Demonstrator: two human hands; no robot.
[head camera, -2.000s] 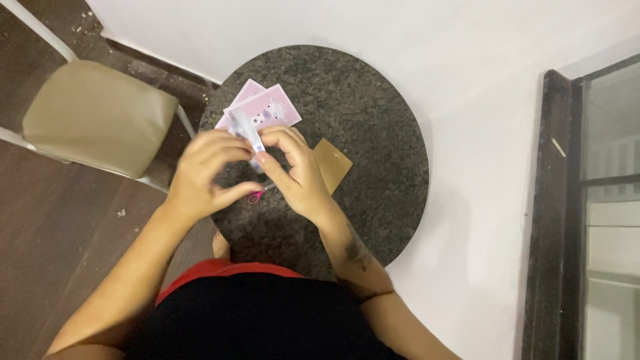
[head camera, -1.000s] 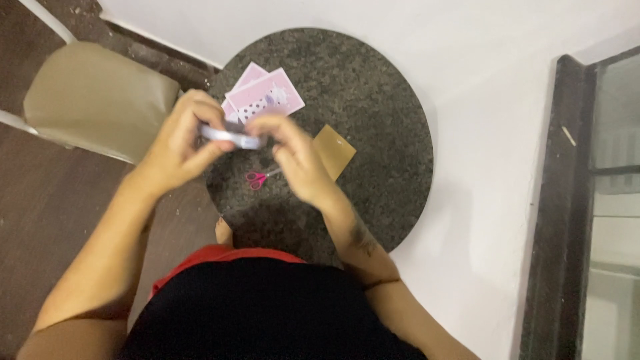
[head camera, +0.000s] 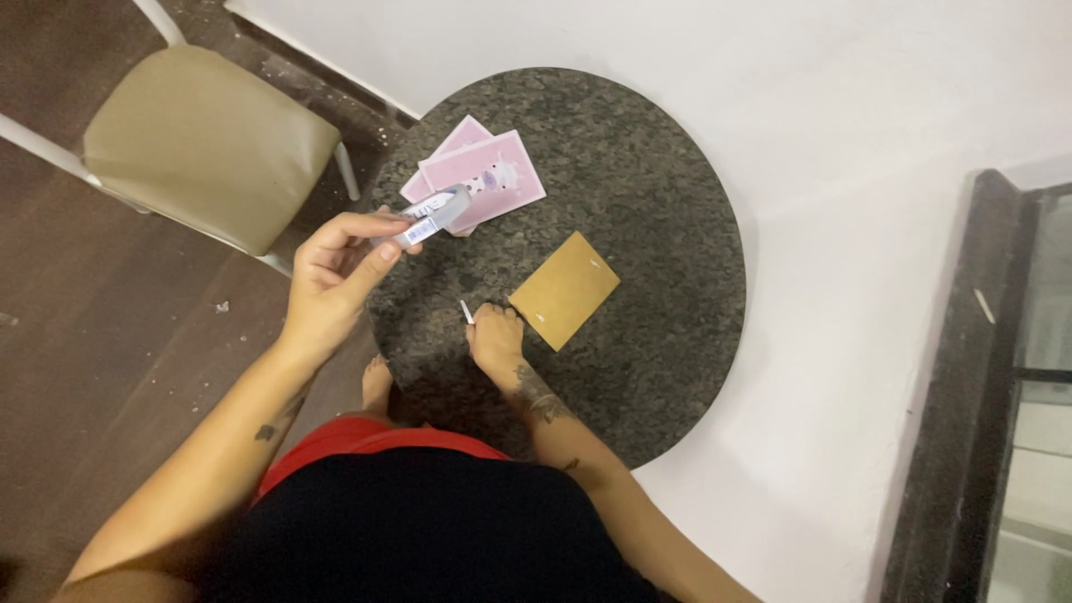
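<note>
My left hand (head camera: 339, 268) is raised above the left edge of the round table and pinches a translucent, roll-like plastic item (head camera: 431, 216) with printed writing and a barcode. Lower and to the right, my right hand (head camera: 496, 337) is closed at the table top around small scissors. Only their pale blades (head camera: 466, 312) stick out at its left side; the handles are hidden. Two pink cards (head camera: 502, 180) with a cartoon animal on the upper one lie overlapping, partly behind the plastic item. A gold-brown rectangular card or envelope (head camera: 569, 293) lies just right of my right hand.
The dark speckled round table (head camera: 662, 251) stands against a white wall (head camera: 837, 251). A beige padded chair (head camera: 209, 146) is at the left on the dark wood floor (head camera: 126, 335), where small scraps lie. A dark frame (head camera: 946, 377) edges the far right.
My right hand has left the plastic item and moved down to the table, where it has taken hold of the scissors, whose pink handles showed one second ago. My left hand keeps the plastic item.
</note>
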